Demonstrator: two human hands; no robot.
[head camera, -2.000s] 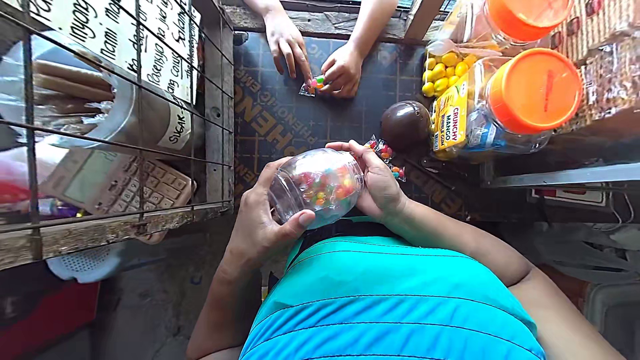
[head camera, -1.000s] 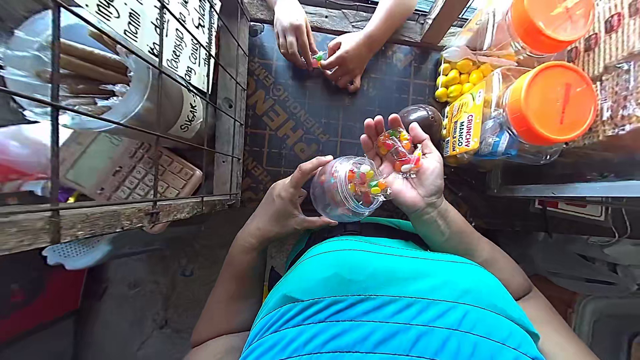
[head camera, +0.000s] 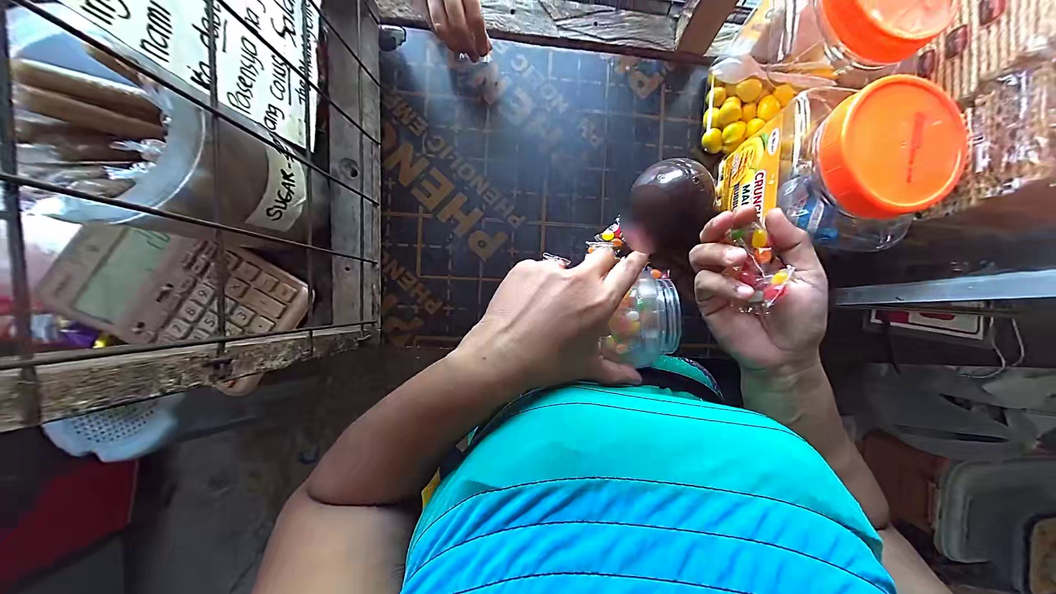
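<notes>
My left hand (head camera: 554, 318) is closed around a clear plastic jar (head camera: 652, 318) that lies on its side near my body, its threaded mouth facing right. Colourful candies show through its wall. My right hand (head camera: 763, 297), palm up and fingers curled, holds several candies in clear wrappers (head camera: 763, 268). Between and beyond the two hands is a dark brown, glossy round object (head camera: 672, 202). More wrapped candies (head camera: 610, 237) lie on the dark printed board, partly hidden behind my left hand.
Orange-lidded jars (head camera: 891, 147) and yellow round candies (head camera: 742, 107) stand at the right. At the left, a wire grille on a wooden frame (head camera: 351, 165) fronts a calculator (head camera: 173, 285) and a tub (head camera: 239, 177). Another person's hand (head camera: 459, 26) reaches over the far edge.
The jar's mouth, which faced up toward the camera one second ago, now points right. My right hand has drawn away from it with the candies. Only one of the other person's hands still shows.
</notes>
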